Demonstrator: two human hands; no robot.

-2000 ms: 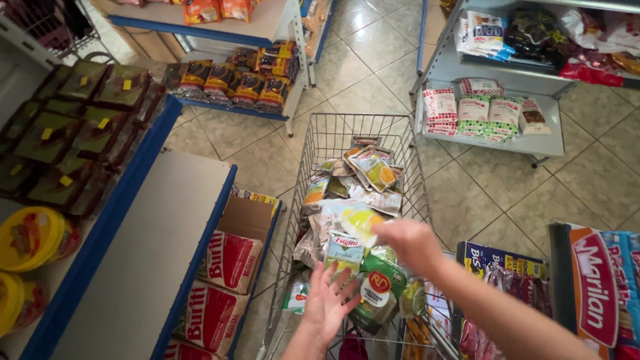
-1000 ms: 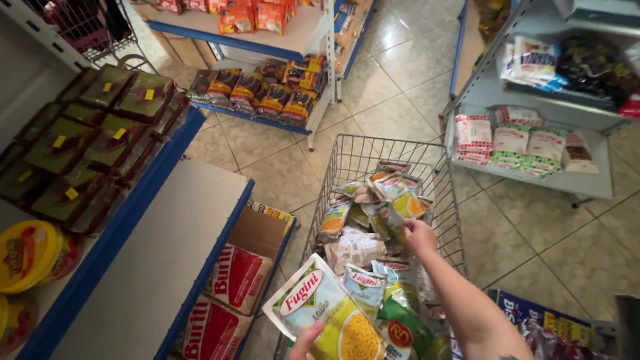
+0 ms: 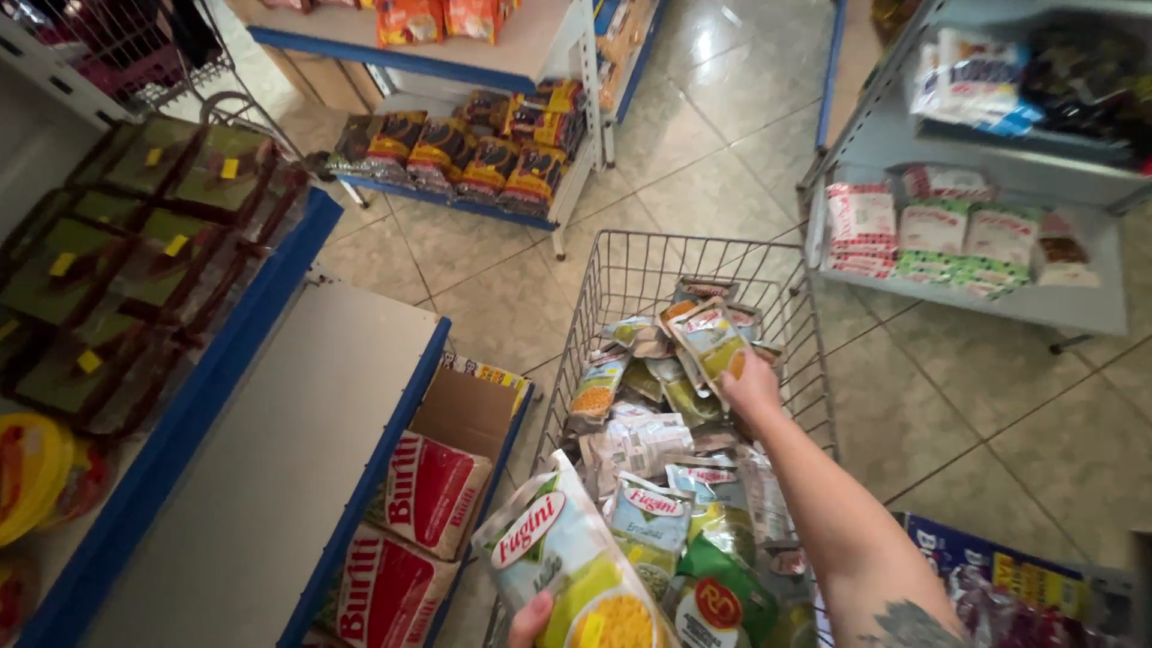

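A wire shopping cart holds many food pouches. My left hand, mostly cut off by the bottom edge, grips a large Fugini corn pouch above the cart's near left side. My right hand reaches deeper into the cart, its fingers closed on the lower end of a smaller Fugini pouch atop the far pile. Between the hands lie pale crumpled pouches, two Fugini pouches with peas or similar and a green bag with a red round emblem.
At left, a bare blue-edged shelf stands beside stacked Buriti packs and dark packages with yellow tags. A low shelf with snack bags stands ahead. The right shelf holds pink and green packs. Tiled floor lies between.
My left hand has picked up a large Fugini pouch, absent from it two seconds ago. My right hand has moved from the near pouches to the far pile and now grips a pouch there.
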